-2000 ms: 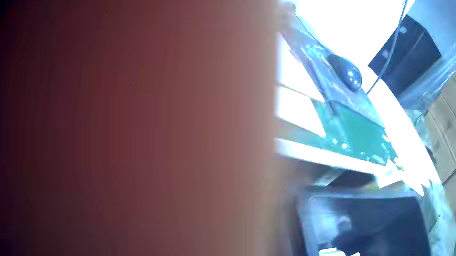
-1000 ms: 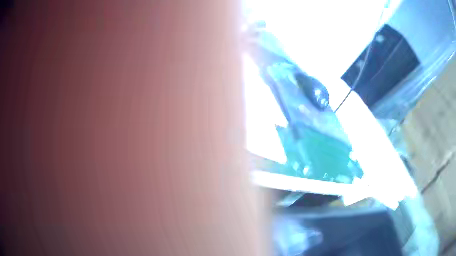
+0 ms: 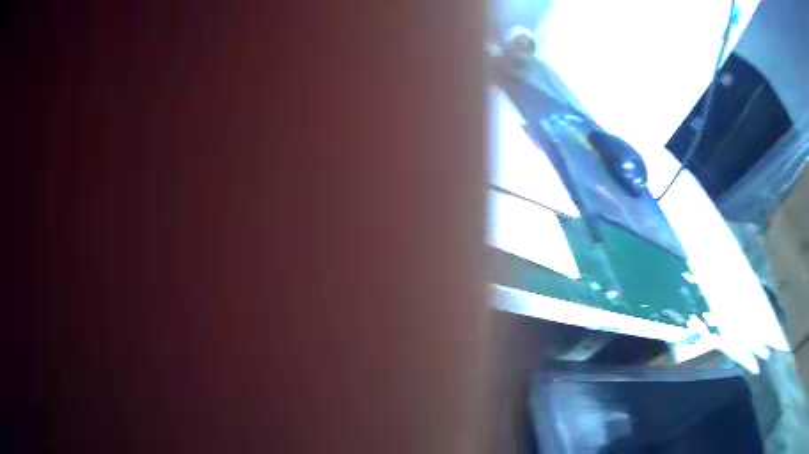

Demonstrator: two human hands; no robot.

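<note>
A large, blurred reddish-brown shape (image 3: 248, 230), possibly a hand or finger very close to the lens, covers the left half of the view. Its outline is too blurred to tell which hand it is or whether it holds anything. No hand shows clearly. To its right, a black mouse (image 3: 621, 164) lies on a dark blue patterned sheet (image 3: 632, 211) on the bench. Whatever is behind the blurred shape is hidden.
The bench shows a green mat (image 3: 643, 270) and overexposed white paper (image 3: 530, 232). A black crate (image 3: 647, 376) is below the bench edge. A dark box-like object (image 3: 736, 120) stands at the upper right, with a thin cord (image 3: 701, 133) in front of it.
The view shifted left and down across the bench, then back. The blurred shape narrowed, widened again and is darker now. The mouse has stayed on its sheet.
</note>
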